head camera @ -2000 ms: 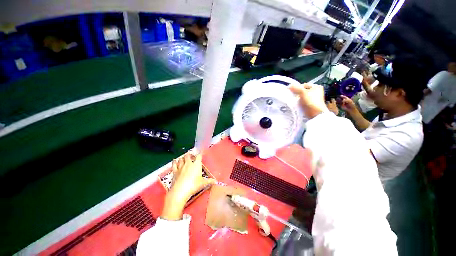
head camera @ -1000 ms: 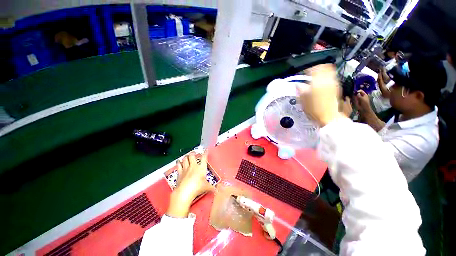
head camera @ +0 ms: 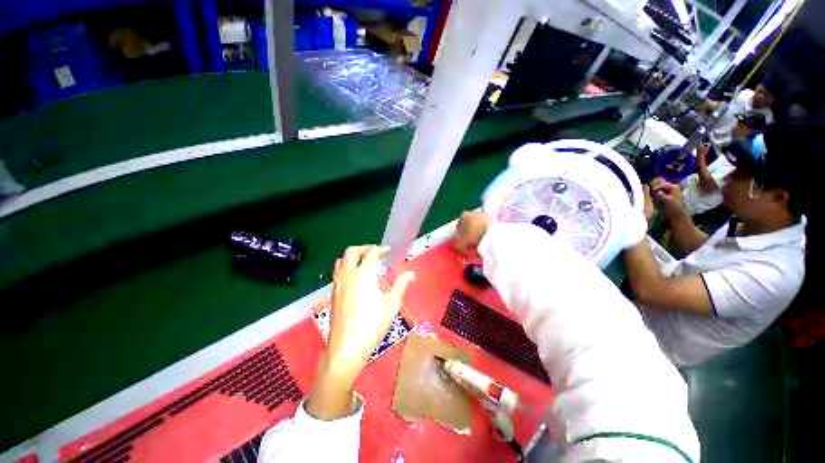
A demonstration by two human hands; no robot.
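Observation:
My left hand [head camera: 364, 303] is above the orange-rimmed parts box [head camera: 394, 336] of tiny white, blue and dark pieces, fingers apart, holding nothing I can see. My right hand [head camera: 470, 231] is at the mat's back edge, left of the white round fan [head camera: 565, 201]. Its fingers are partly hidden, so I cannot tell whether it holds anything. My right sleeve covers the fan's lower part. A small black object [head camera: 476, 275] lies on the mat just below my right hand.
The glue gun [head camera: 482, 383] rests on a tan sheet [head camera: 429, 387]. A dark strip sheet [head camera: 493, 331] lies right, rows of dark pieces [head camera: 262, 377] left. A black unit [head camera: 268, 255] is on the green conveyor [head camera: 118, 280]. A white post [head camera: 440, 127] stands behind. A person [head camera: 724, 244] works at right.
My right hand has left the fan's top and moved down and left to the mat's back edge. The fan sits further right in view. My left hand has lifted and opened over the box.

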